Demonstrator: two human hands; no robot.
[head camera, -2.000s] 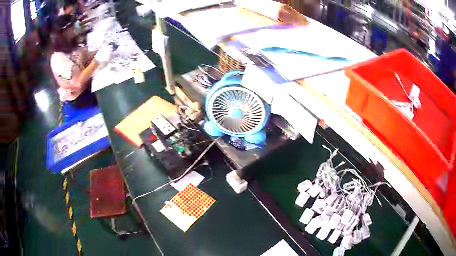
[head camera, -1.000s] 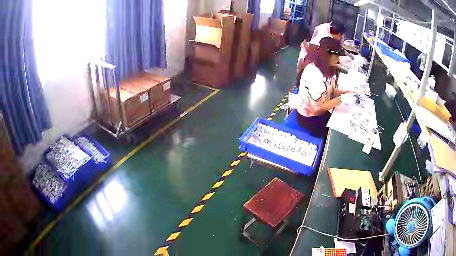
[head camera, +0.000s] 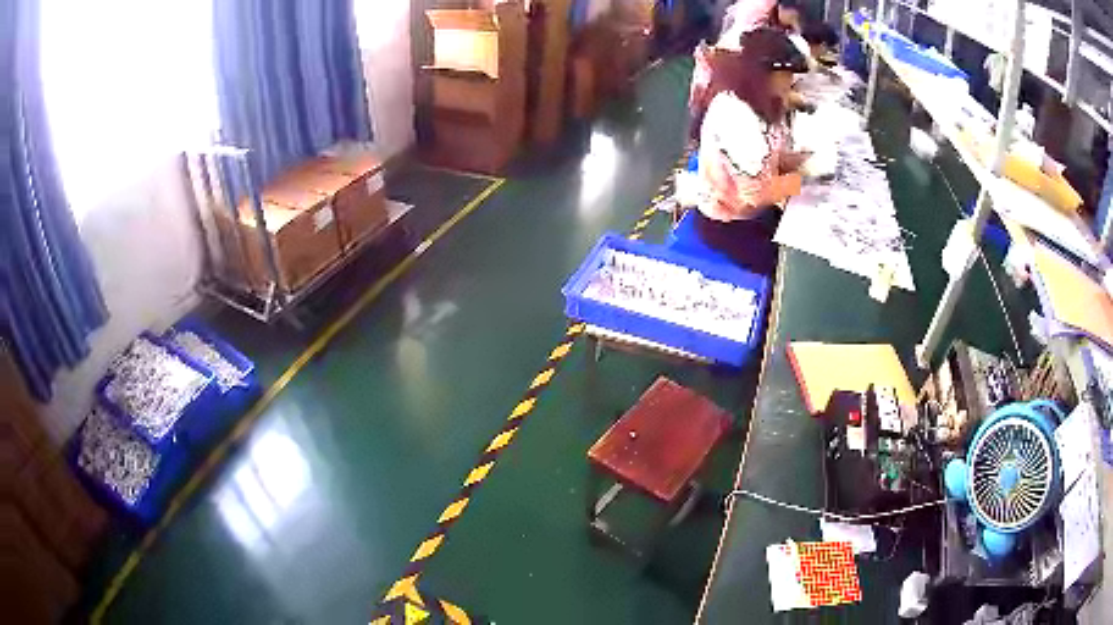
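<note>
Neither of my hands is in the picture. Nearest in front of me on the right is the green bench (head camera: 771, 464). On it lie a white sheet with a red-orange dotted patch (head camera: 828, 574), a black device with a red button and a green part (head camera: 869, 452), and a yellow-orange folder (head camera: 848, 376). A blue fan (head camera: 1011, 470) stands at the right. A white cable (head camera: 793, 498) runs across the bench to its edge.
A red-brown stool (head camera: 663, 437) and a blue bin of small white items (head camera: 669, 297) stand beside the bench. A person (head camera: 745, 159) sits beyond them. A trolley with cartons (head camera: 305, 232) and stacked blue bins (head camera: 153, 409) are at the left.
The view has swung left from the bench to the aisle, then tipped slightly down. The red bin and the pile of white adapters have left the picture. The seated person's arms have shifted slightly.
</note>
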